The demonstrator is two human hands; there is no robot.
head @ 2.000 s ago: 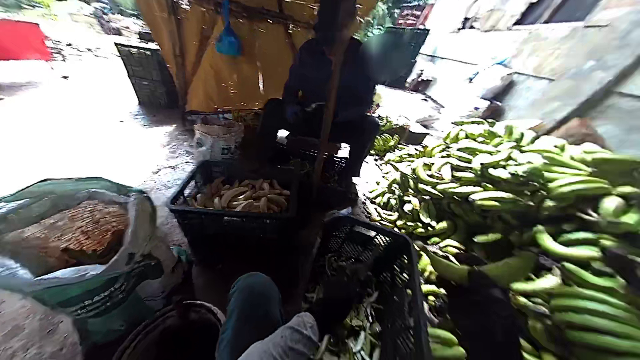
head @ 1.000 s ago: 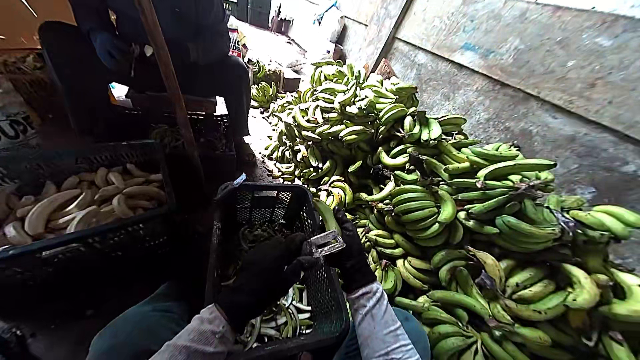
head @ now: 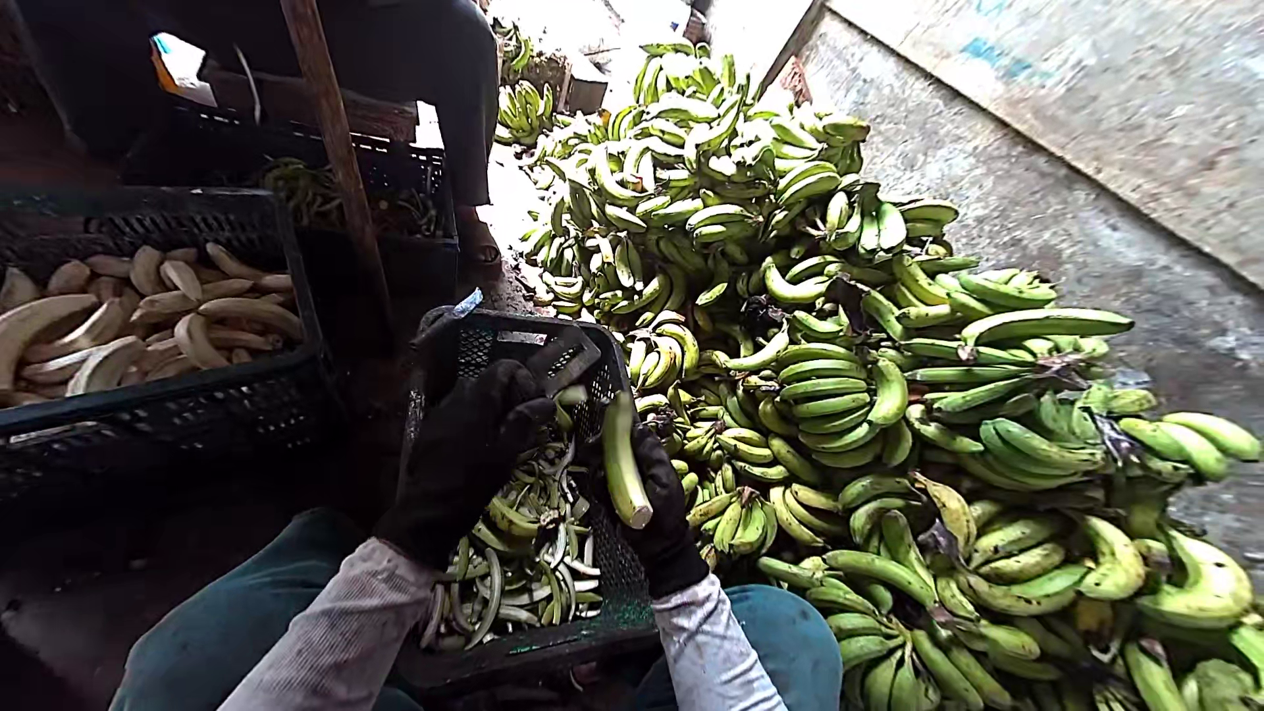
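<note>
Over a black plastic crate [head: 632, 592] with green peel strips [head: 523, 563] in it, both my hands wear dark gloves. My right hand [head: 657, 489] holds a green plantain [head: 623, 462] whose near end is cut and pale. My left hand [head: 484, 434] is closed around a tool with a flat blade [head: 571, 360], blurred, apart from the plantain. A smaller green piece [head: 570, 395] shows near the blade; whether it is falling is unclear.
Green plantain bunches [head: 829, 395] are heaped at the right against a concrete wall [head: 1037, 188]. At the left, a black crate [head: 301, 296] holds peeled plantains [head: 197, 316]. A wooden pole [head: 336, 128] and a seated person [head: 464, 89] are beyond.
One second ago my hands were close together at the blade and plantain; now they are apart, the blade further left. The view has swung right and down since the first frame.
</note>
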